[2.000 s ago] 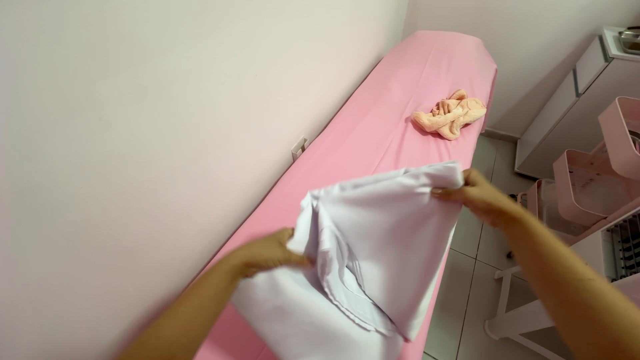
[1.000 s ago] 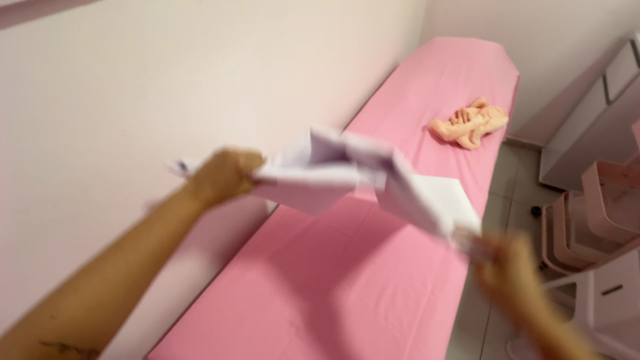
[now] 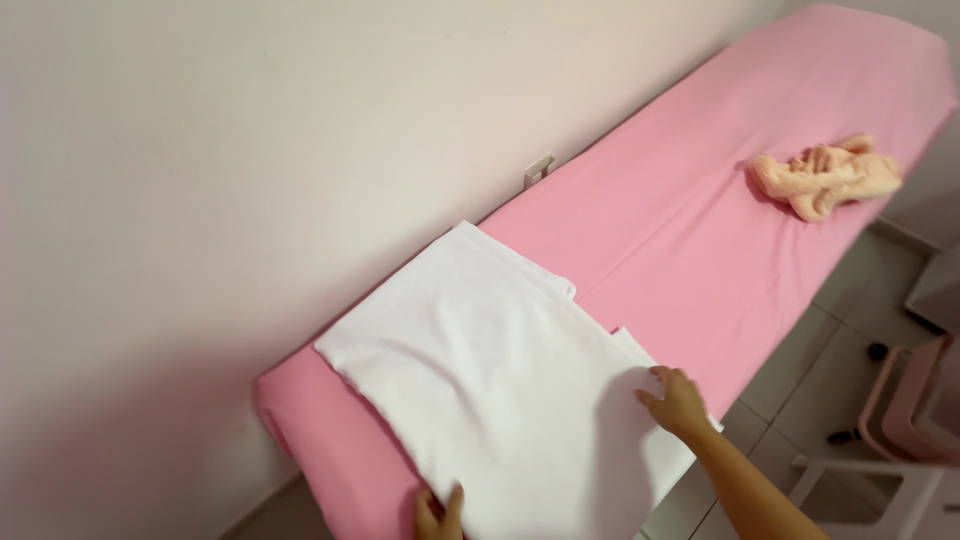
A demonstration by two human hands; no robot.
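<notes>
A folded white cloth (image 3: 487,360) lies spread across the near part of a bed with a pink fitted cover (image 3: 637,217). At the cloth's near left edge is my left hand (image 3: 439,516), thumb and fingers apart at the hem; whether it pinches the fabric is unclear. My right hand (image 3: 679,401) rests on the cloth's right side near the edge, its fingers spread. Farther up the bed lies a crumpled peach-coloured towel (image 3: 825,176), away from both hands.
A pale wall runs along the bed's left side, with a small white wall fitting (image 3: 540,171) at the bed's edge. On the tiled floor (image 3: 795,367) at right stand a pink wheeled cart (image 3: 904,405) and a white frame (image 3: 855,487).
The white cloth, held up in both hands before, now lies on the near part of the bed. My hands have come down to its edges. The view has shifted.
</notes>
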